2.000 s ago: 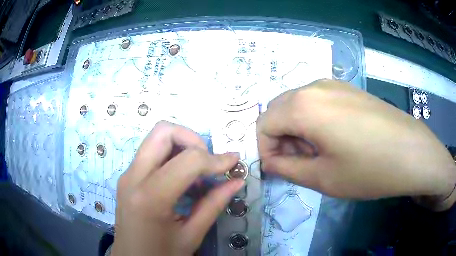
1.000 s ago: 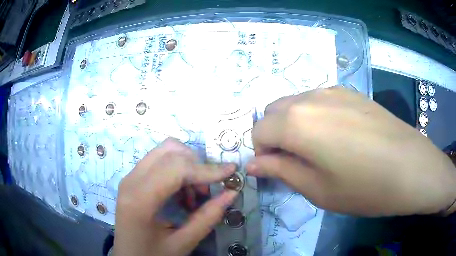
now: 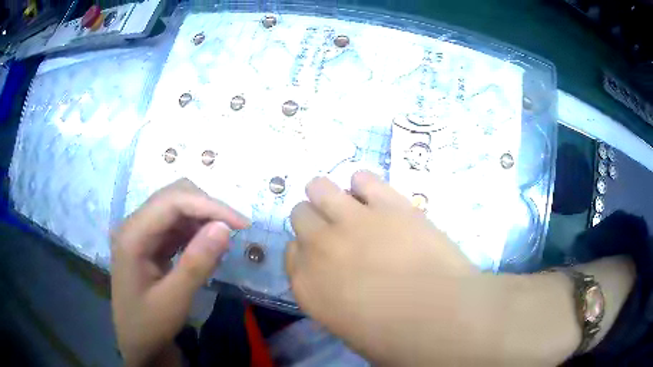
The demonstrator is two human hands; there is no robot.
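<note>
Small round coppery discs with silver rims lie scattered on the white printed sheet [image 3: 358, 93] with the large clear tray [image 3: 545, 143]; one disc [image 3: 277, 185] is above my hands. Another disc [image 3: 254, 252] lies between my hands near the tray's front edge. A strip fixture [image 3: 419, 154] stands upright beyond my right hand, its lower part hidden; a bright round part [image 3: 419, 201] shows at its seat. My left hand [image 3: 168, 265] is at the tray's front left, thumb and index slightly apart, nothing seen between them. My right hand [image 3: 379, 258] is curled palm down; its fingertips are hidden.
A second clear tray [image 3: 68, 150] lies at the left. A panel with a red button [image 3: 92, 17] is at the upper left. A line of small silver discs [image 3: 600, 185] is at the right. A strip [image 3: 630, 97] lies on the green surface, and a pale rail [image 3: 601, 129] runs beside it.
The view has shifted, so the tray sits higher and tilted. My left hand has left the strip's disc and moved left. My right hand has moved left and nearer, across the strip's lower part.
</note>
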